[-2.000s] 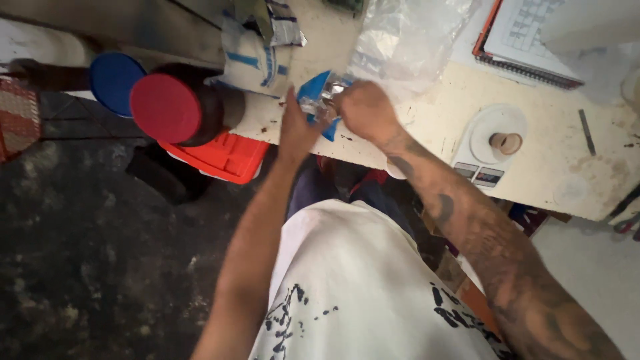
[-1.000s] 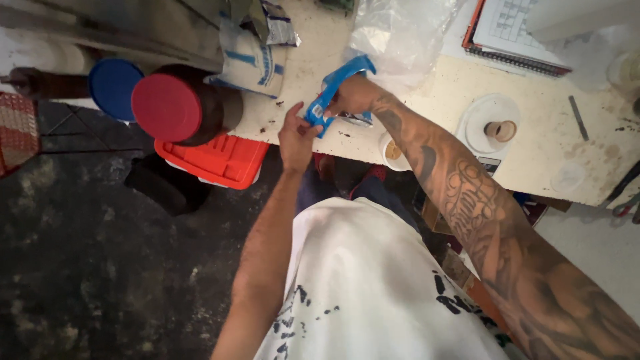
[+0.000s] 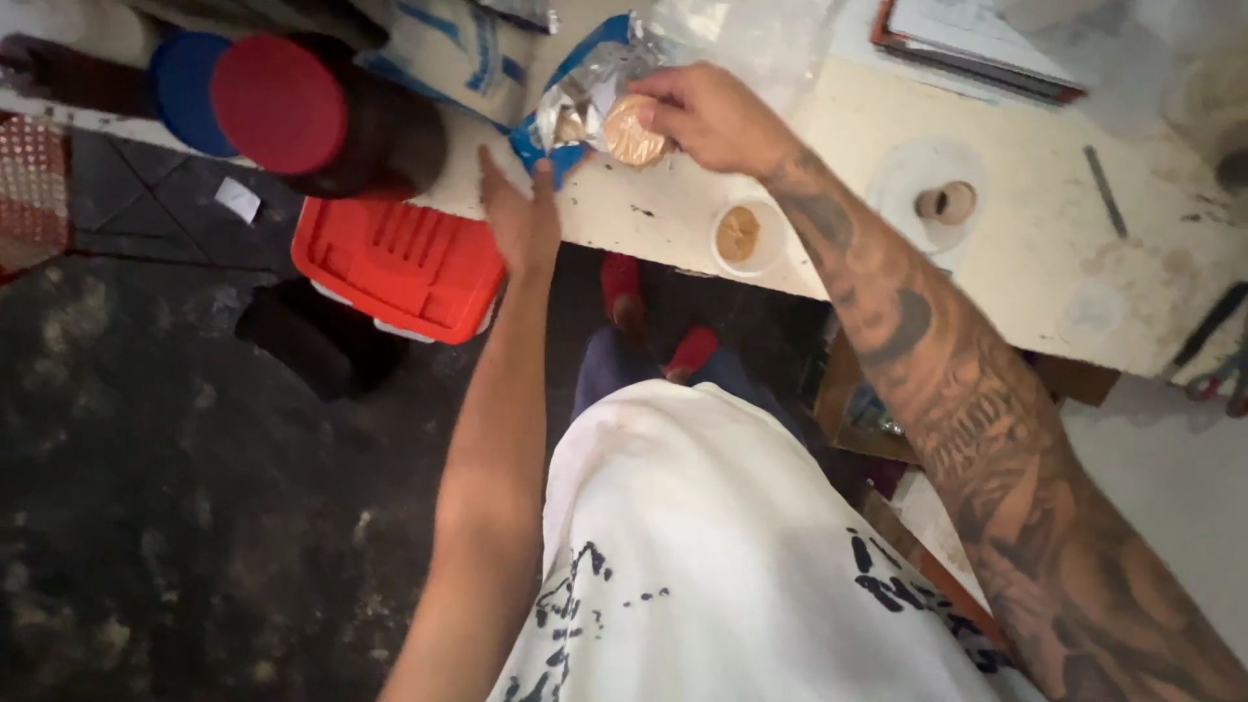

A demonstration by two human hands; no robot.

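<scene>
My right hand grips a round, tan, disc-like piece, shiny as if wrapped in clear film, at the bench's front part. Beside it lies a blue packet with a silver foil inside, torn or folded back. My left hand is at the packet's lower left edge, fingers apart, fingertips at or near the blue film; whether they touch it I cannot tell. Right of the hands, a small white cup with tan contents stands near the bench edge.
Dark jars with a red lid and a blue lid stand at the left. An orange lidded box is below the bench edge. On the bench are a white dish holding a roll, a spiral notebook and a clear plastic bag.
The blue packet's silver foil and the round tan piece in my right hand now show plainly. My left hand has its fingers spread at the packet's lower edge.
</scene>
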